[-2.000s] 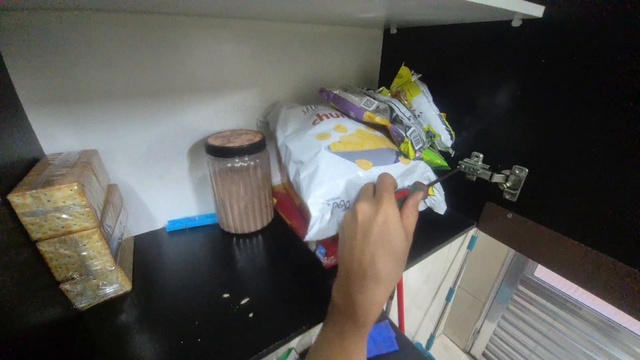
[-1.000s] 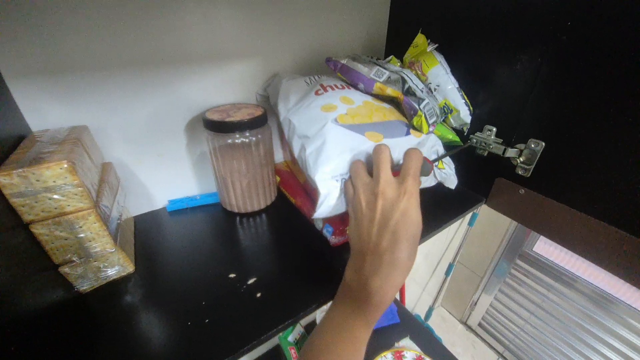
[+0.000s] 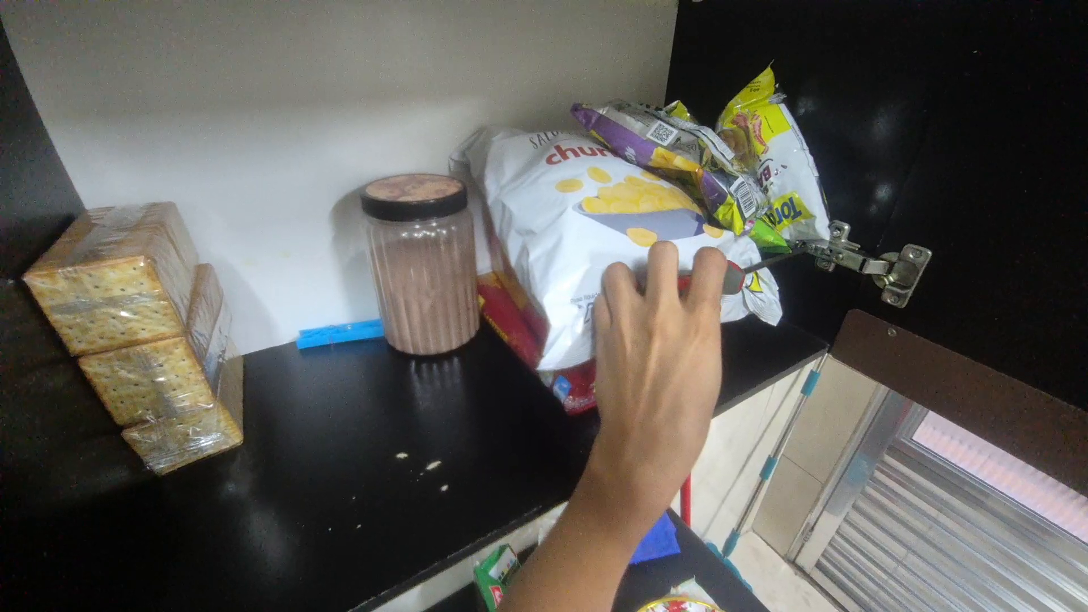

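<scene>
My left hand (image 3: 659,365) is closed around the red and dark handle of a screwdriver (image 3: 733,279), its back toward me. The thin shaft points right, and its tip meets or lies very near the left part of a metal cabinet hinge (image 3: 841,251) on the black side panel. Whether the tip sits in a screw cannot be told. Just behind the fingers rests a large white snack bag (image 3: 552,221), with smaller snack packets (image 3: 714,161) on top. A red package (image 3: 514,319) lies partly beneath it. My right hand is not in view.
On the black shelf (image 3: 297,476) stand a dark-lidded jar of brown powder (image 3: 425,272) and wrapped crackers (image 3: 144,374). A blue plastic piece (image 3: 340,334) lies by the wall, and pale crumbs (image 3: 433,465) near the front. Below are a green package (image 3: 495,574) and a blue item (image 3: 656,541).
The view has shifted slightly. My left hand keeps its hold on the screwdriver, with the shaft still at the hinge; its fingers have changed position a little on the handle.
</scene>
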